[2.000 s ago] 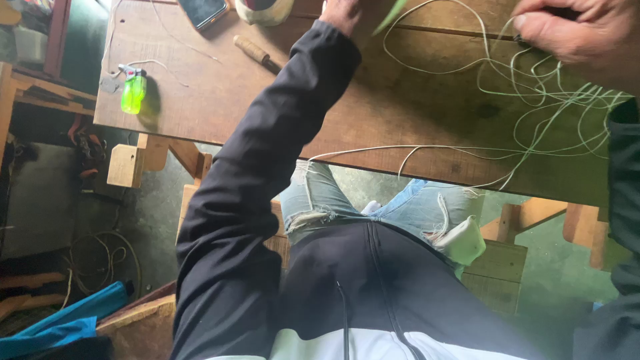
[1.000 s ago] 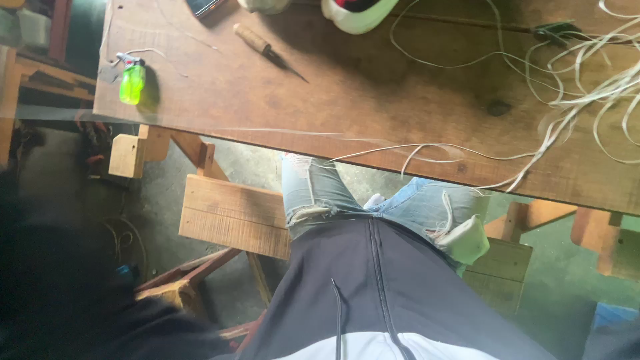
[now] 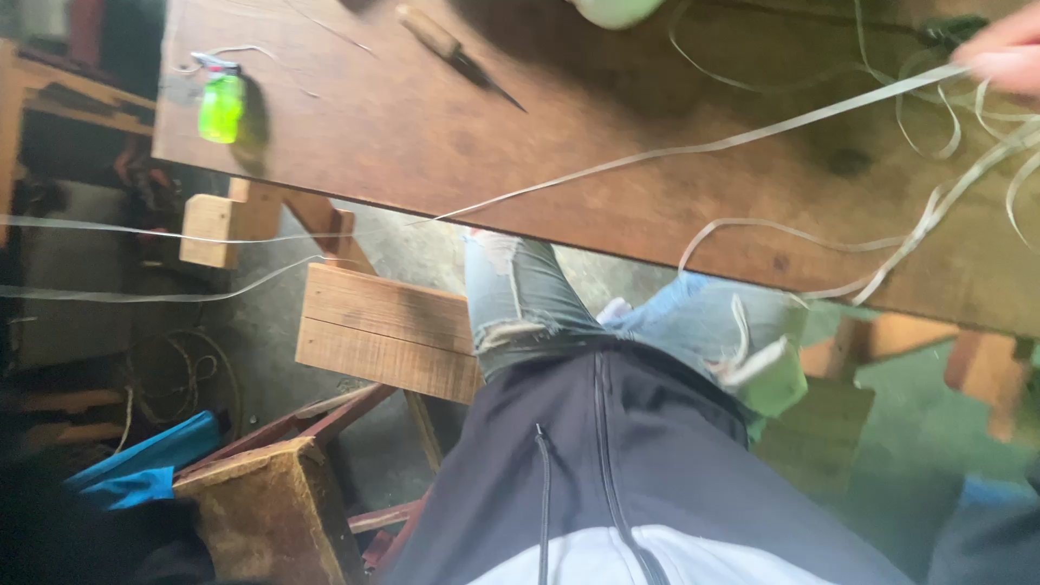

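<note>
My right hand (image 3: pixel 1003 53), blurred and cut off at the top right edge, has its fingers closed on a pale flat cord (image 3: pixel 731 140). From there the cord runs left and down past the table's front edge. Two pale strands (image 3: pixel 203 297) extend out of the left side of the view, where my left hand is not seen. Beside and below my right hand lies a loose tangle of cord (image 3: pixel 942 211). A wooden-handled awl (image 3: pixel 435 34) rests on the table, its dark point toward the lower right.
The brown wooden table (image 3: pixel 569 195) spans the top. A bright green lighter (image 3: pixel 221 106) with thread lies at its left end. Part of a pale shoe (image 3: pixel 617 8) shows at the top edge. A wooden bench (image 3: pixel 390 325) and a worn wooden box (image 3: pixel 260 504) stand below.
My right hand, out of view one second ago, is back at the top right holding cord. Cord now stretches across to the left. The dark sleeve at lower left has mostly left the view.
</note>
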